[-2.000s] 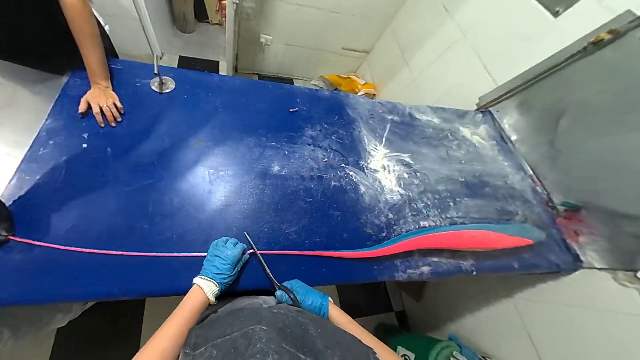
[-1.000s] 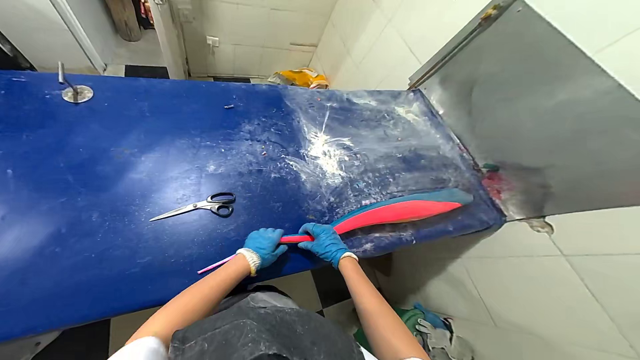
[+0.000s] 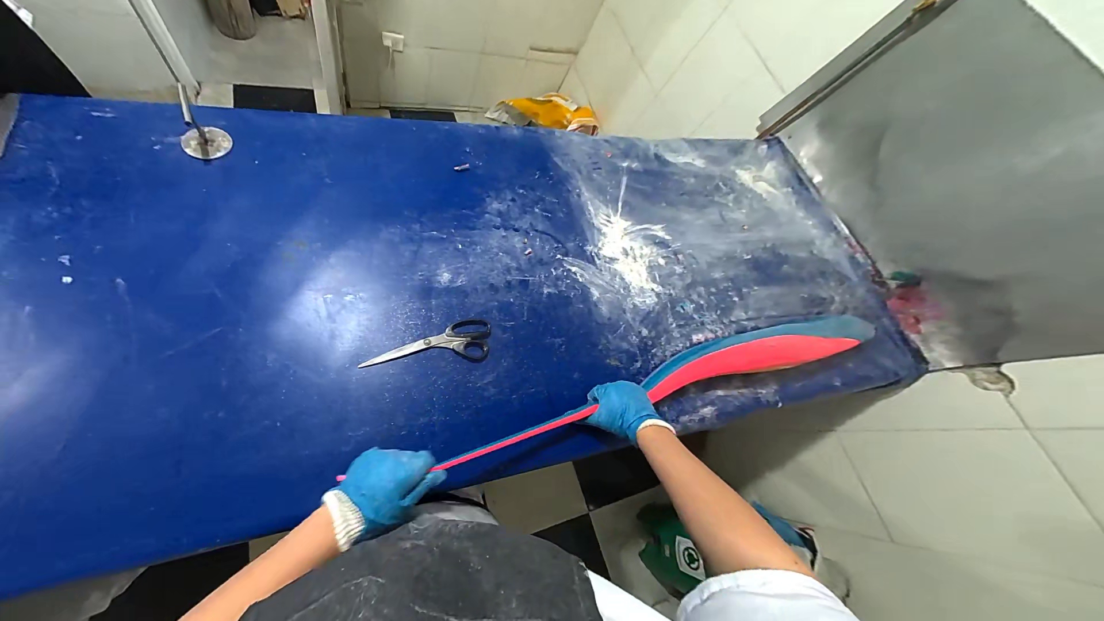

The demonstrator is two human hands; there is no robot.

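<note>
A pink and blue strip of pliable material [image 3: 517, 437], likely candy, runs from a thick, tapered mass [image 3: 759, 352] at the table's right end toward the front edge. My left hand [image 3: 390, 485], in a blue glove with a white knit cuff, is closed on the thin strip near its left end; a short pink tip shows past it. My right hand [image 3: 623, 410], also in a blue glove, grips the strip where it widens into the mass. Scissors with black handles [image 3: 442, 341] lie on the blue tabletop, beyond and between my hands, touched by neither.
The blue table [image 3: 216, 388] bears white powder at its right. A metal post on a round base [image 3: 207, 142] stands at the back left. A grey metal panel [image 3: 975, 198] borders the right end. A yellow bag [image 3: 548, 112] lies behind; a green bag [image 3: 668, 548] is below in front.
The scissors, in my right hand two seconds ago, now lie on the table. My hands, close together one second ago, are wide apart with the strip stretched between them. The view has shifted.
</note>
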